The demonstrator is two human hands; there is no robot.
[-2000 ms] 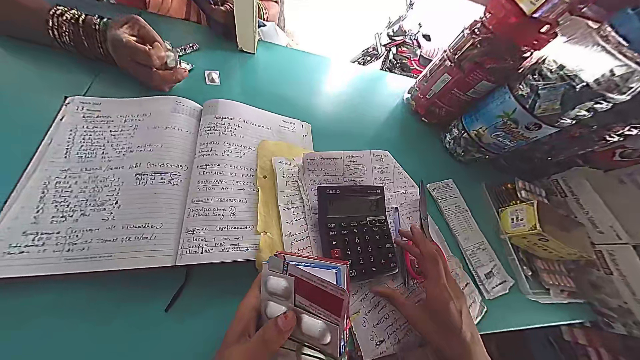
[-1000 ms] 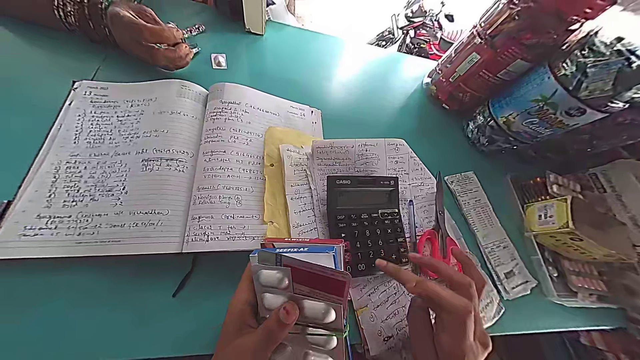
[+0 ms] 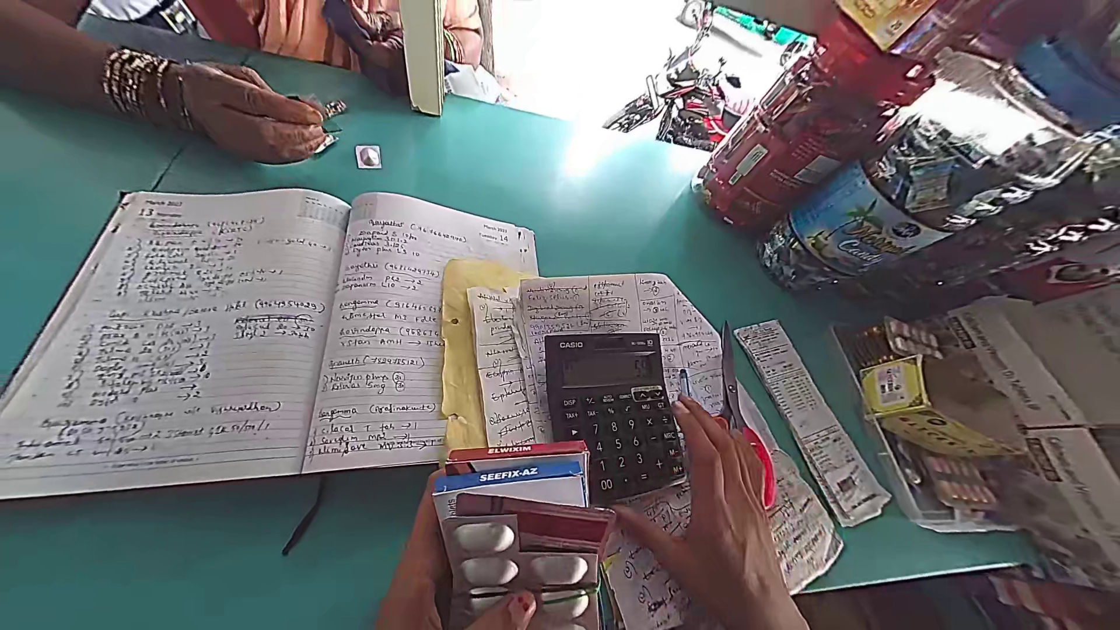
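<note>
My left hand (image 3: pixel 503 608) grips several medicine boxes stacked with a blister pack of white tablets (image 3: pixel 525 560) on top, at the bottom middle of the head view. Just right of it, my right hand (image 3: pixel 722 516) is spread with nothing in it, its fingers beside the right edge of a black Casio calculator (image 3: pixel 612 402). The calculator lies on handwritten sheets (image 3: pixel 652 306), with faint digits on its display. Red-handled scissors (image 3: pixel 757 455) lie partly behind my right fingers. A pen (image 3: pixel 684 382) shows beside the calculator.
An open handwritten diary (image 3: pixel 210 350) lies left, near a yellow paper (image 3: pixel 459 376). Across the green table (image 3: pixel 560 192) another person's hand (image 3: pixel 254 114) holds small foil packs near a single wrapped tablet (image 3: pixel 368 157). Large plastic jars (image 3: pixel 822 131), a printed strip (image 3: pixel 814 420) and a medicine tray (image 3: pixel 910 490) stand or lie right.
My right hand has moved from over the calculator's lower keys to its right edge. Its fingers now cover part of the scissors. My left hand still grips the boxes and blister pack.
</note>
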